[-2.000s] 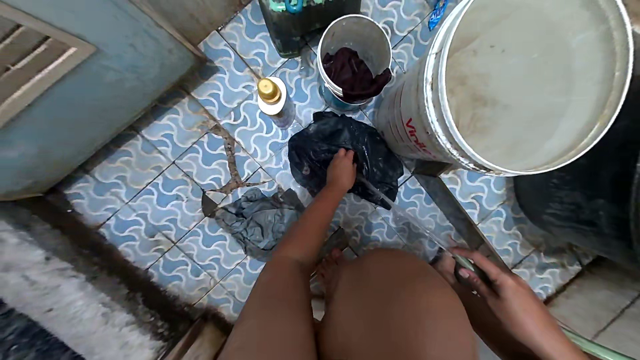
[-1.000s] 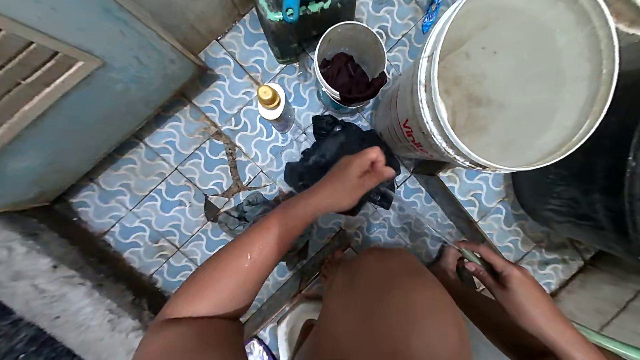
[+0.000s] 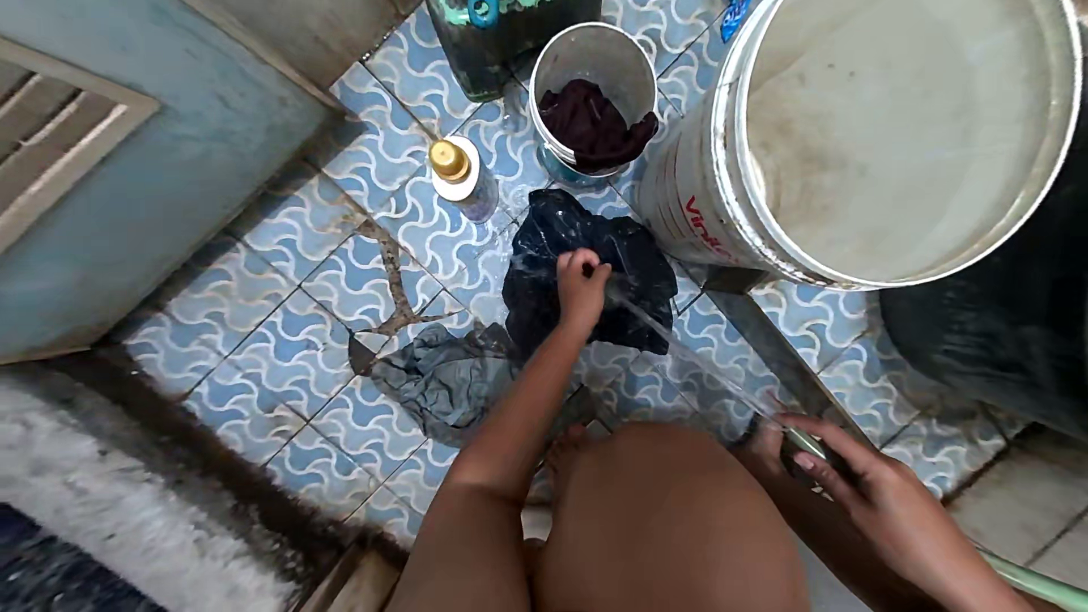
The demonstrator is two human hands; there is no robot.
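Observation:
A wet black cloth lies spread on the tiled floor. My left hand is over its middle with curled fingers, pinching a bit of the cloth. My right hand, at the lower right, grips the nozzle end of a green hose. A jet of water runs from the nozzle to the cloth beside my left hand. Left of the black cloth lies a crumpled grey cloth, partly behind my left forearm. A small white bucket beyond holds a dark maroon cloth.
A large white bucket full of cloudy water stands at the upper right, beside a big black tub. A bottle with a gold cap and a dark green container stand further off. A blue door is at the left.
One second ago my left hand was a fist over the black cloth's right part; now it is further left, at its middle. The black cloth lies more spread out than then.

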